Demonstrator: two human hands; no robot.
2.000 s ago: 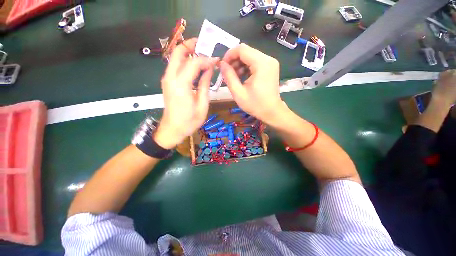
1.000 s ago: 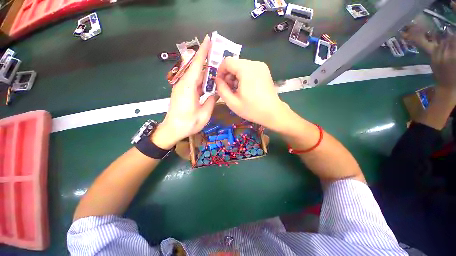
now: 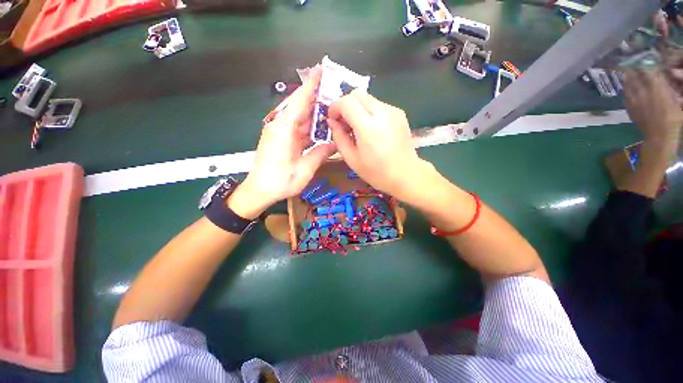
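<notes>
A white plastic housing is held tilted above the pale rail, with small dark parts in its narrow compartment. My left hand holds it from the left side, palm against it. My right hand has its fingertips on the housing's inner side; what they pinch is hidden. An open brown carton lies below my hands, with blue cylindrical cells and tangled red leads inside. A red-brown part and a small round dark part lie behind my left hand, partly hidden.
Housings with wired parts lie on the green belt, at left, upper left and upper right. A pink compartment tray is at left, another at upper left. A grey bracket slants at right. Another person's hand is at far right.
The housing has been turned so its inner side with dark parts shows, and it is a little lower. The units on the belt have shifted right.
</notes>
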